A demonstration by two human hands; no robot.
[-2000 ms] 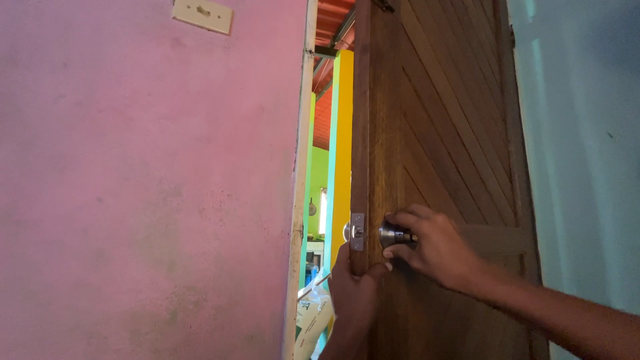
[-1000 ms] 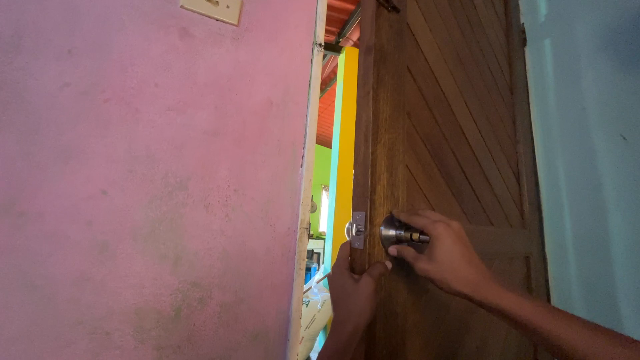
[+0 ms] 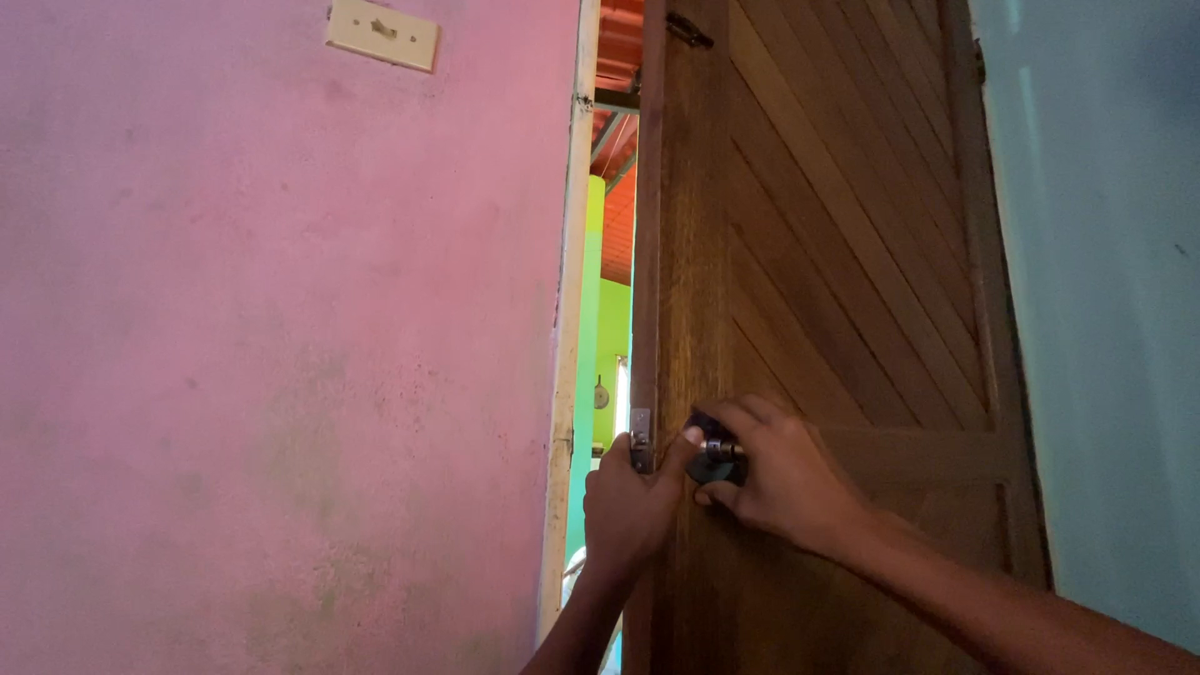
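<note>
A brown wooden door (image 3: 694, 281) with slanted boards stands slightly ajar. On its face is a round metal rose (image 3: 714, 469) with a bare metal spindle part (image 3: 720, 451) sticking out. My right hand (image 3: 787, 469) holds the rose, fingers over its top and thumb below. My left hand (image 3: 633, 506) wraps the door's edge near the metal latch plate (image 3: 641, 436), its thumb reaching to the rose. The far side of the door, where some left fingers may rest, is hidden.
A pink wall (image 3: 281, 281) with a light switch (image 3: 382, 34) is on the left, beside the pale door frame (image 3: 564, 375). A dark bolt (image 3: 690, 30) sits high on the door. A blue-green wall (image 3: 1106, 281) stands to the right.
The gap between door and frame has narrowed. My left thumb has moved up from below the rose onto its left side. My right hand stays at the rose.
</note>
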